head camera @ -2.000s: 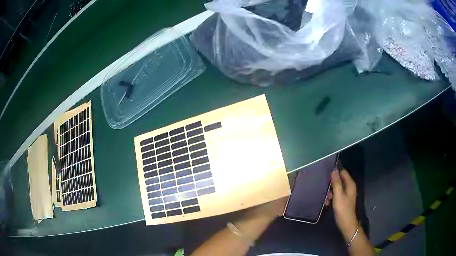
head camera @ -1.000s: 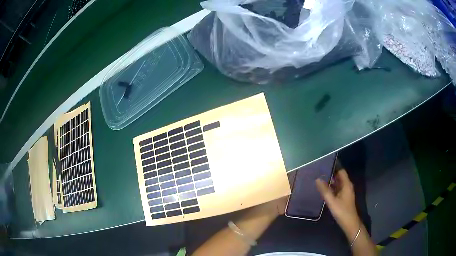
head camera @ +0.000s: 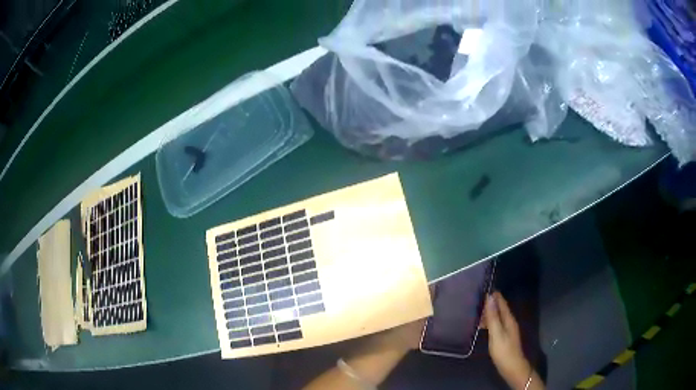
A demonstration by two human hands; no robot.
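A smartphone (head camera: pixel 458 308) with a dark screen and light edge is held below the bench edge. My left hand (head camera: pixel 404 339) reaches under it from the left; its fingers are mostly hidden by the phone and the paper sheet. My right hand (head camera: pixel 504 335) is at the phone's right edge, fingers closed against it. A tan backing sheet (head camera: pixel 374 266) lies on the bench just above, its left part covered with rows of small black pads (head camera: pixel 267 266) and its right part bare, its lower right corner over the bench edge.
A clear tray (head camera: pixel 236 145) holds a small dark part (head camera: pixel 195 158). A large clear bag (head camera: pixel 427 99) holds dark parts. A bag of small pale parts (head camera: pixel 610 118) is at the far right. A dark part (head camera: pixel 480 187) lies loose. Pad sheets (head camera: pixel 116 255) and a plain tan stack (head camera: pixel 57 282) lie left.
The bench and its things sit lower in the picture. My right thumb, over the phone screen one second ago, is back at the phone's right edge. The phone appears slightly further left.
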